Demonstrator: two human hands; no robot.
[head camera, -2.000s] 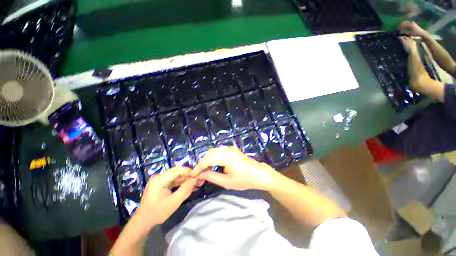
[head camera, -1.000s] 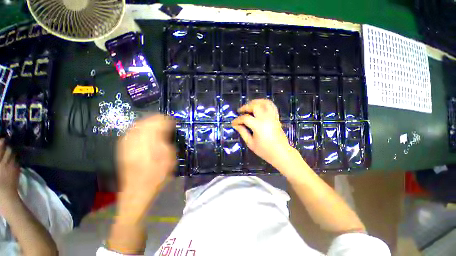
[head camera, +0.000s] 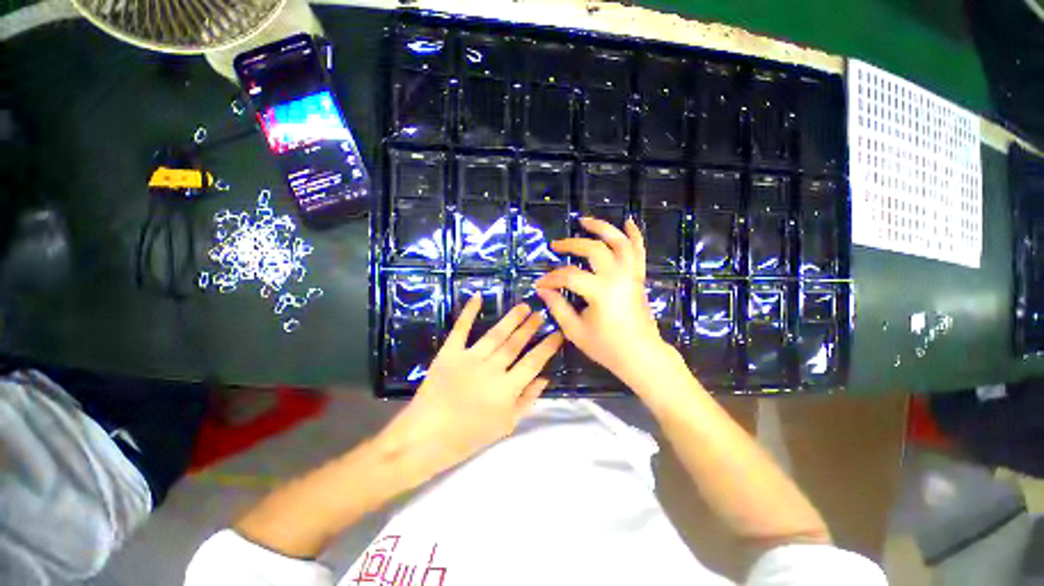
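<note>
The blister tray (head camera: 710, 149), shiny black with three rows of rectangular pockets, lies in front of me. Flat dark parts seem to sit in its pockets, but glare makes them hard to tell. My left hand (head camera: 487, 366) rests palm down over the tray's front row, fingers spread. My right hand (head camera: 604, 292) is just beside it over the middle and front rows, thumb and forefinger tips together. Whether a small piece is between these fingertips cannot be told. The sticker sheet (head camera: 914, 166), white with rows of small marks, lies right of the tray.
A heap of white ring pieces (head camera: 258, 252) lies left of the tray, with the lit smartphone (head camera: 307, 132) and fan (head camera: 178, 17) behind it. A cable's yellow tag (head camera: 178, 179) is farther left. White bits (head camera: 933, 332) lie at right. A person's sleeve (head camera: 69, 458) shows lower left.
My left hand has come from the tray's left side, where it was blurred, onto the front row beside my right hand. The view has shifted slightly. The sheet's marked side shows; two seconds ago it looked blank.
</note>
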